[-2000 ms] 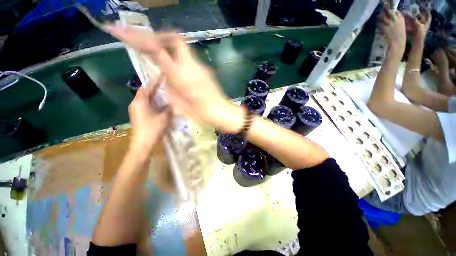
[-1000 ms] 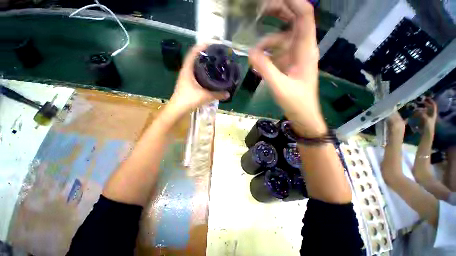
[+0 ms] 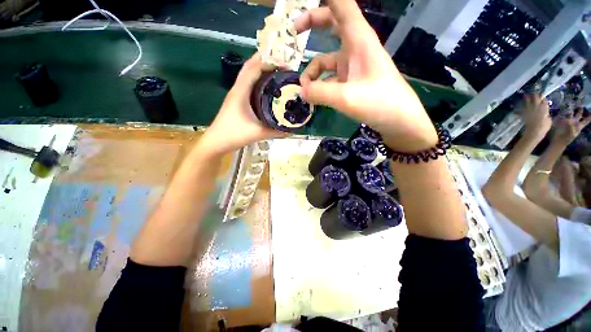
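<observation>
My left hand (image 3: 234, 120) holds a black cylindrical housing (image 3: 266, 104) with its open end facing me. A cream, flower-shaped-marked face shows inside it. The same hand holds a white strip (image 3: 283, 32), which rises above the housing and also shows below the hand with round cut-outs. My right hand (image 3: 363, 81) is at the housing's right rim with thumb and forefinger together. Whether a small piece is between those fingertips cannot be told. A dark coil band is on my right wrist. A cluster of black housings (image 3: 354, 214) stands on the cream sheet below.
A green conveyor belt (image 3: 201, 84) carries black housings. A white cable (image 3: 133, 35) hangs over it. A small hammer (image 3: 45, 161) lies at the left. Spare strips (image 3: 483, 259) lie at the right, partly behind my right arm. Another person's arms (image 3: 518, 162) are at the far right.
The housing in my left hand now shows its cream inside face. My right hand has moved from beside the housing to its rim, and the fingertips have closed together. The strip has shifted and tilted.
</observation>
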